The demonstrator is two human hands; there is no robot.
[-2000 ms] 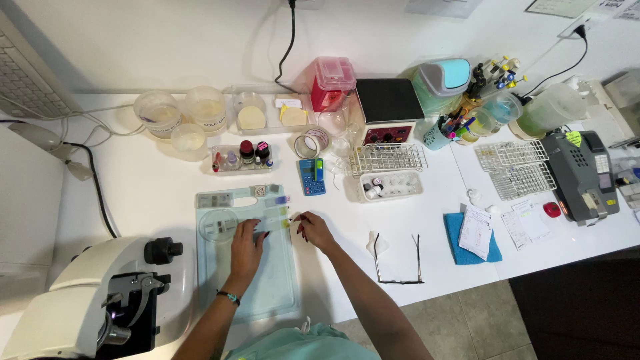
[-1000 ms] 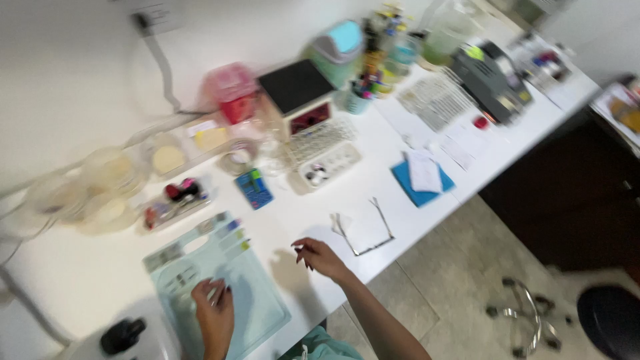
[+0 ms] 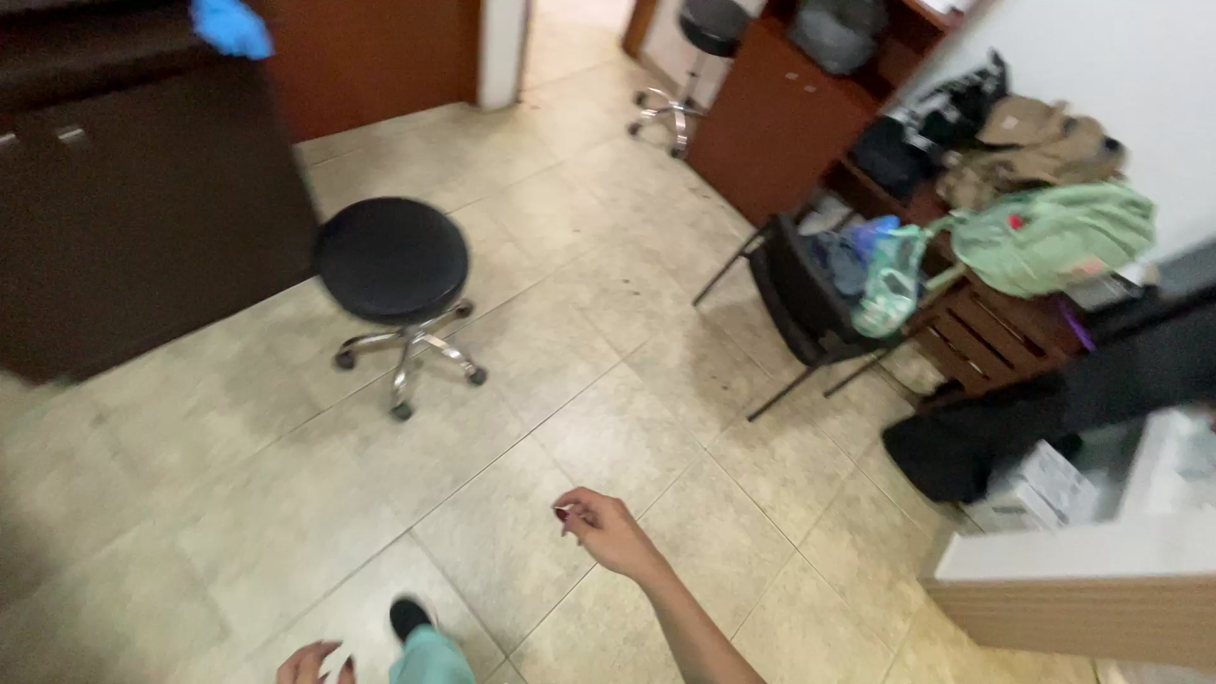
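Note:
Over the tiled floor, right of the bottom middle, my right hand (image 3: 603, 532) has its fingers curled. Something small and pale shows near its fingertips, but blur hides whether it is held. Only the fingers of my left hand (image 3: 318, 663) reach into view at the bottom edge, bent and apart; no object shows between them. Between the two hands are a black shoe (image 3: 408, 617) and a light green trouser leg (image 3: 432, 660).
A black wheeled stool (image 3: 394, 261) stands at left beside a dark cabinet (image 3: 142, 218). To the right, a black chair (image 3: 798, 294) holds bags, near a green backpack (image 3: 1054, 237). A white counter (image 3: 1092, 560) juts in at lower right. Farther back is another wheeled stool (image 3: 714, 27).
The view has swung far from the bench to the floor and stools. Both hands have left the light blue mat, where they were two seconds ago.

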